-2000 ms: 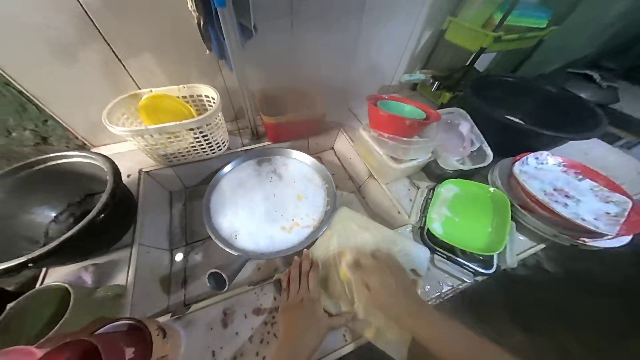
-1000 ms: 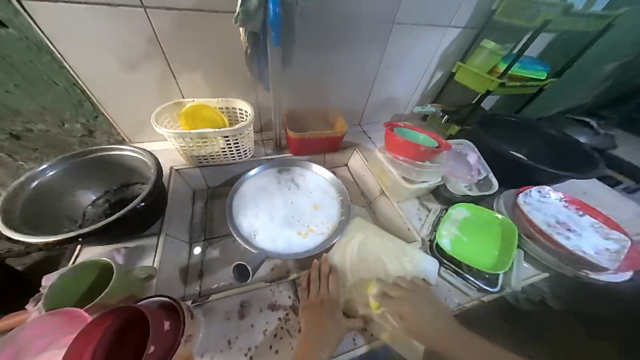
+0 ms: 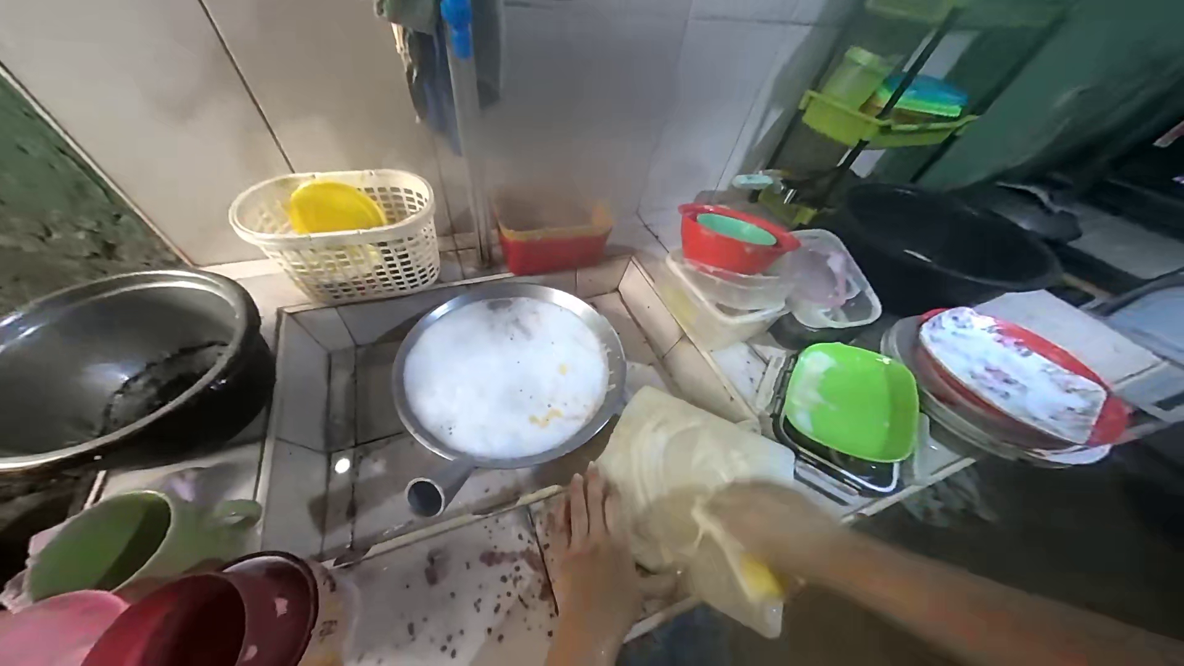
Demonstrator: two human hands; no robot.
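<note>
A whitish, soapy plastic board or sheet (image 3: 684, 462) lies tilted over the front right edge of the tiled sink. My left hand (image 3: 592, 555) rests at its left edge, fingers spread, with the thumb against it. Blurred by motion, my right hand (image 3: 777, 532) presses a yellow sponge (image 3: 760, 578) on the board's lower right part. Left of the board, a metal pan (image 3: 509, 379) full of white suds stands in the sink, its hollow handle toward me.
A large dark pot (image 3: 120, 370), a green mug (image 3: 102, 546) and red cups (image 3: 176, 620) are at left. Behind stand a white basket (image 3: 370, 250) and a red container (image 3: 552, 242). At right are a green plate (image 3: 851, 402), stacked bowls (image 3: 731, 242) and a soapy oval dish (image 3: 1013, 370).
My right hand has shifted over the board with the sponge, while my left hand stays at the board's left edge. The view swung a little between frames.
</note>
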